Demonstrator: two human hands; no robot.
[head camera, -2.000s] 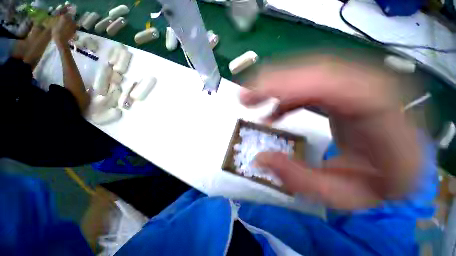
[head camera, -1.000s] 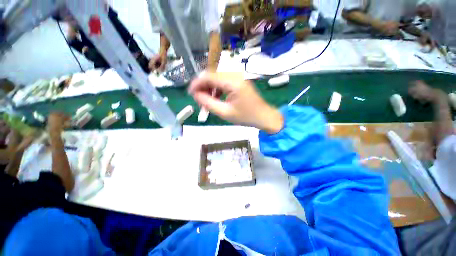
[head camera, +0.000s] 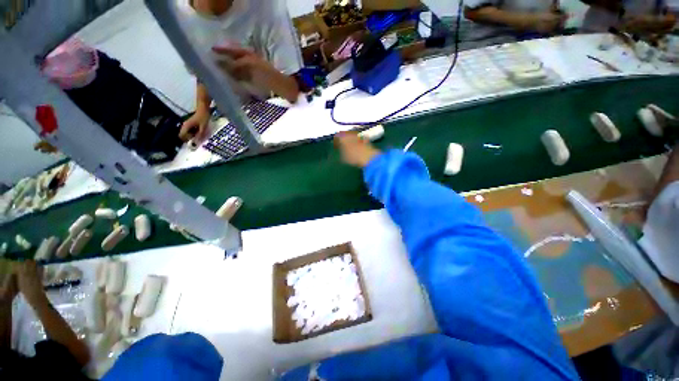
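My right hand (head camera: 356, 147) reaches out over the far side of the green conveyor belt (head camera: 298, 177). It is small and a little blurred. It is at the near left end of a cream-white housing (head camera: 373, 133); whether the fingers grip it is unclear. A shallow brown cardboard parts box (head camera: 280, 306) lies on the white bench nearest me, full of small translucent white pieces (head camera: 325, 294). My left hand is not in view.
A slanted grey-white post (head camera: 149, 186) crosses the belt on the left. More housings (head camera: 454, 158) lie along the belt. A neighbour's hands and piled housings (head camera: 149, 295) are at lower left. A cardboard mat (head camera: 588, 257) lies right. People sit opposite, near a blue device (head camera: 377, 72).
My right hand has moved from above the box to the near side of the belt, then to its far side. The view has swung up, bringing in the opposite bench.
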